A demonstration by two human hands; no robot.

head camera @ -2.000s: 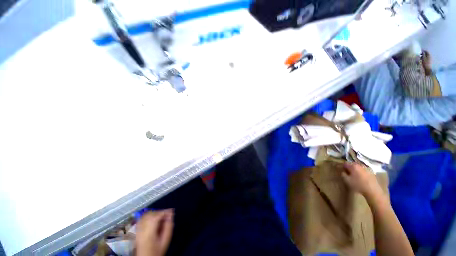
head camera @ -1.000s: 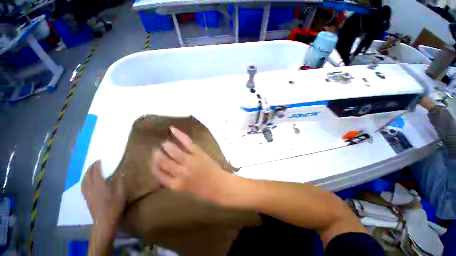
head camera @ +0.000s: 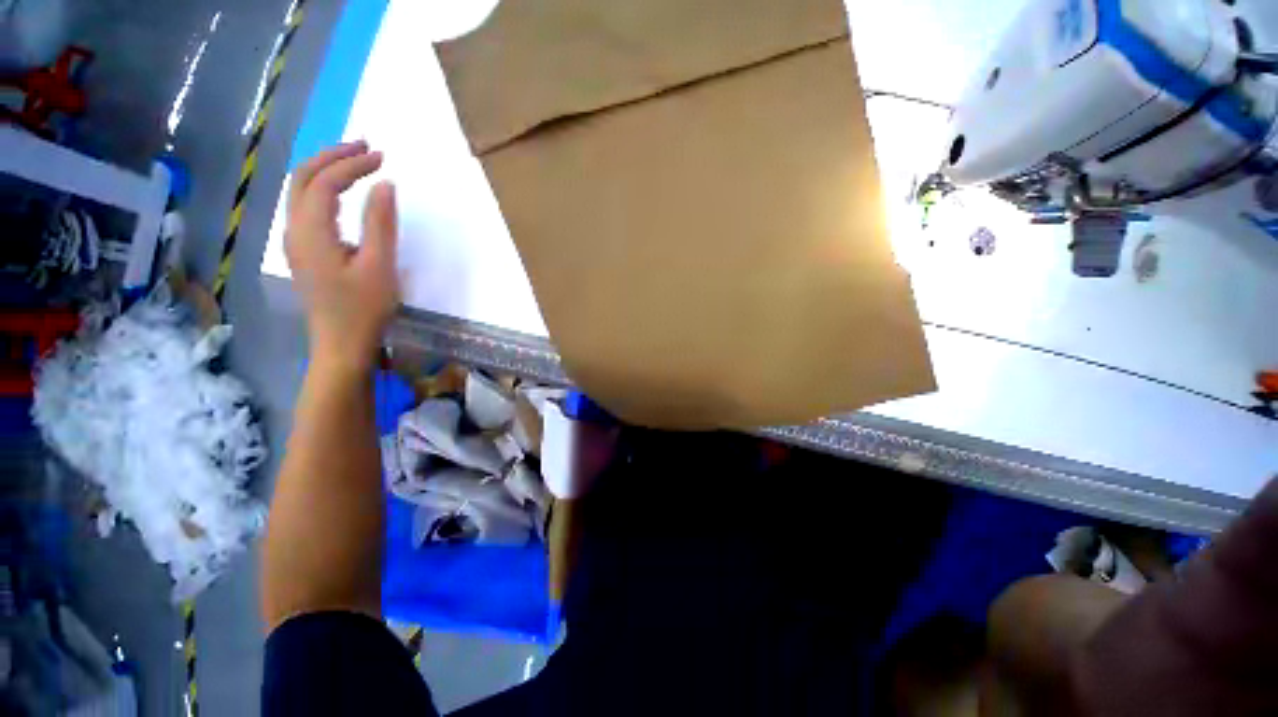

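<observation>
A brown garment panel [head camera: 701,238] lies flat on the white sewing table, with a seam or fold line across its upper part. Its lower edge reaches over the table's front edge. My left hand [head camera: 344,259] is raised left of the panel, fingers apart, empty and not touching it. A blurred, skin-toned part of my right limb shows at the lower right, beside a dark reddish-brown shape close to the camera. I cannot make out my right hand's fingers or whether it holds anything.
The white sewing machine head [head camera: 1107,105] stands at upper right, its presser foot area right of the panel. A blue bin [head camera: 470,588] with crumpled pale pieces [head camera: 463,455] sits below the table's front edge [head camera: 953,469]. A white fluffy heap [head camera: 154,434] lies at far left.
The brown panel, handled by both hands a second ago, now lies spread flat. My left hand is off it to the left, and my right hand has left it towards the lower right. The view has shifted.
</observation>
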